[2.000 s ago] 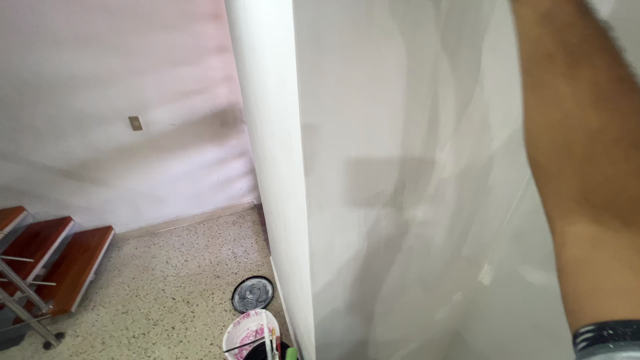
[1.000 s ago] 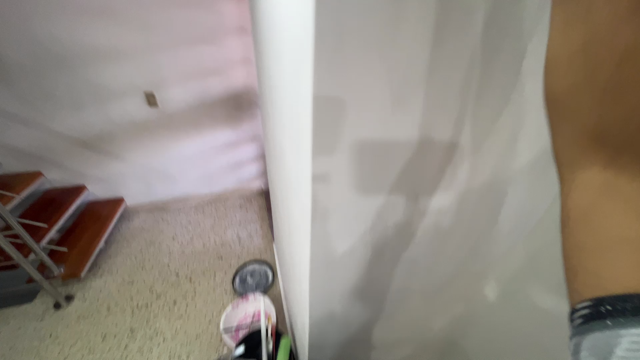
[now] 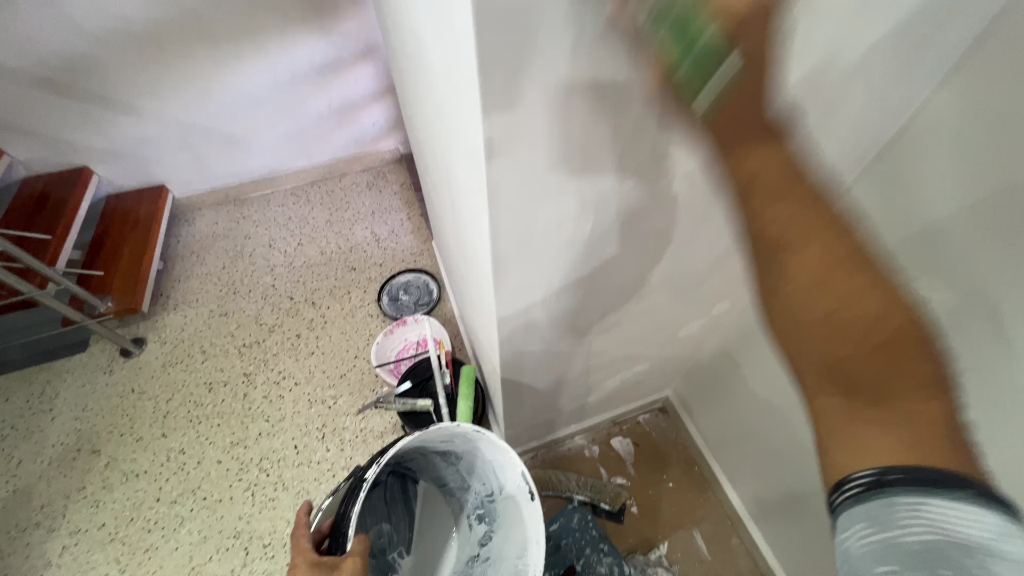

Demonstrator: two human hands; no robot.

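At the top right, blurred by motion, my right hand (image 3: 740, 48) is closed on a green-handled tool (image 3: 690, 48) in front of the white wall (image 3: 576, 264). What kind of tool it is cannot be told. Low in the view, my left hand (image 3: 328, 552) grips the rim side of a white bucket (image 3: 520, 488). The bucket is tilted, its inner wall smeared with grey and white material, and a pale flat piece or patch shows inside it.
Beside the column (image 3: 448, 200) on the speckled floor (image 3: 264, 320) stand a round lid (image 3: 409, 294), a pink-stained white container (image 3: 392, 344) and a black bucket (image 3: 412, 380) with tools. Wooden stairs (image 3: 128, 248) with a metal railing (image 3: 56, 288) are left. White-splattered brown covering (image 3: 664, 472) lies below.
My right hand and the green-handled tool have come into view at the top. The white bucket and my left hand now show at the bottom.
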